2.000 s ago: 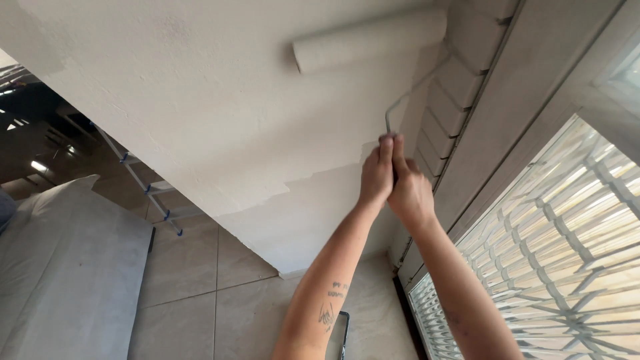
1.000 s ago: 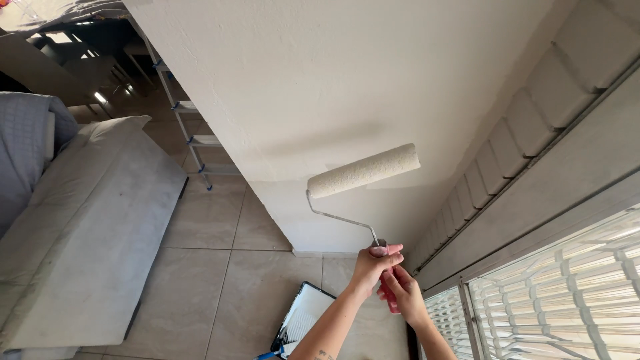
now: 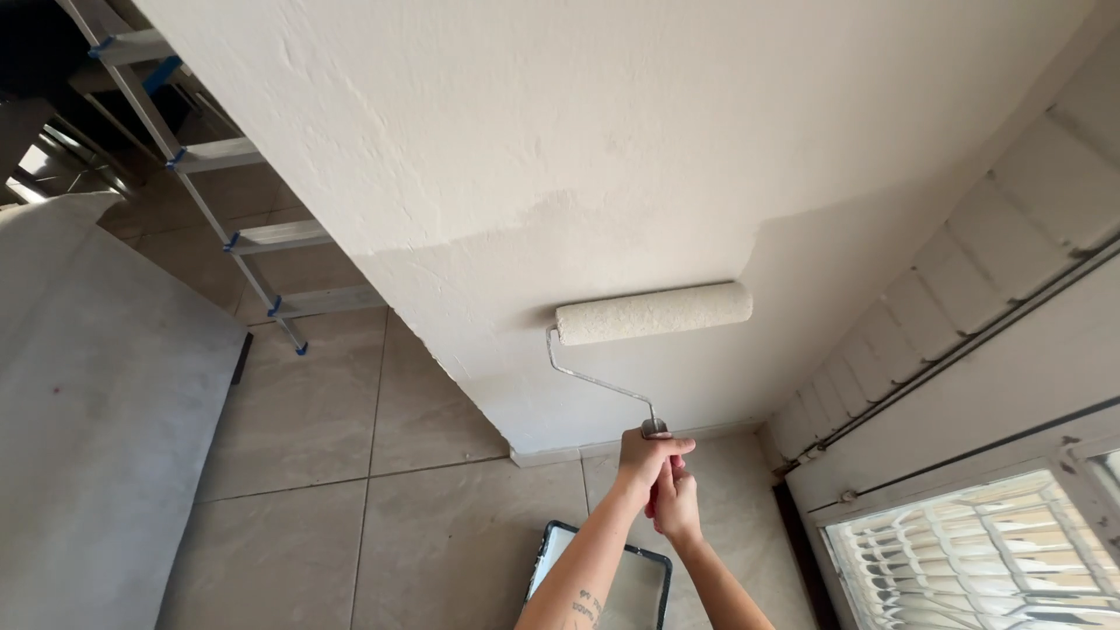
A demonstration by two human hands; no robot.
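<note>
My left hand (image 3: 647, 459) grips the upper part of a paint roller's handle, and my right hand (image 3: 676, 503) holds its lower part just below. The paint roller's pale cover (image 3: 654, 312) lies nearly level against the wall (image 3: 560, 131), tilted slightly up to the right. From its left end the bent metal frame (image 3: 604, 382) runs down to the handle, which my fingers mostly hide. Fresh paint on the wall ends in an uneven edge at about the roller's height and above. Below my forearms a dark-rimmed paint tray (image 3: 652, 553) rests on the floor, partly covered by them.
An aluminium stepladder (image 3: 245, 267) with blue feet stands behind the wall's left edge. At left is a large item under a grey cover (image 3: 105, 394). On the right, a door with a patterned metal grille (image 3: 971, 547) adjoins a ridged panel (image 3: 927, 297). Large tiles (image 3: 437, 542) form the floor.
The roller was high on the wall in the earliest frame and is now low on it, with both hands still on the handle. The view has shifted.
</note>
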